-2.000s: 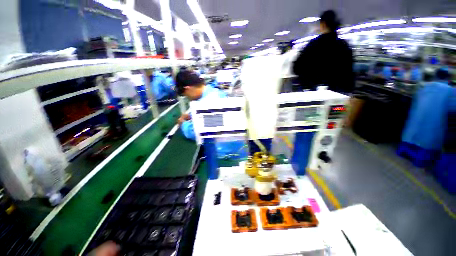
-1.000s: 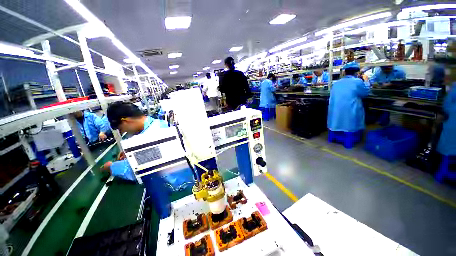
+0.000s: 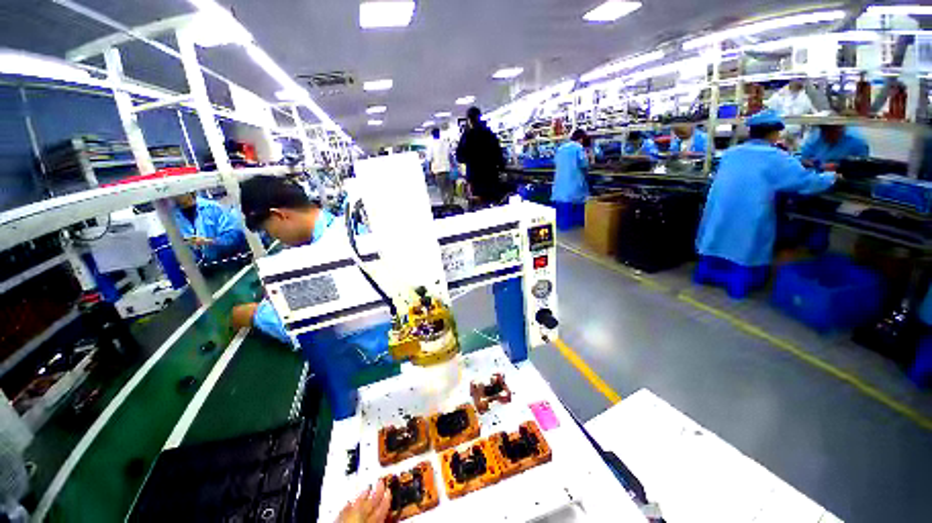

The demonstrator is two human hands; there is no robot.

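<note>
Several orange fixtures with dark centres stand on the white machine table (image 3: 383, 416); one is the front left fixture (image 3: 411, 489). Whether each holds a black housing is too small to tell. My left hand (image 3: 365, 507) is cut off by the bottom edge, its fingertips at the left side of the front left fixture. The fingers are blurred, and whether they hold anything is hidden. My right hand is out of the picture. The brass-gold press head (image 3: 424, 332) hangs above the back fixtures, raised clear of them.
A black tray (image 3: 220, 475) lies left of the table, beside the green conveyor (image 3: 153, 409). A control panel (image 3: 542, 281) stands at the machine's right post. A white side board (image 3: 695, 460) is at right. A person in blue (image 3: 286, 215) sits behind the machine at left.
The press head has risen off the back fixture. My left hand, seen over the tray earlier and then out of view, is now at the front left fixture. The camera view has turned right.
</note>
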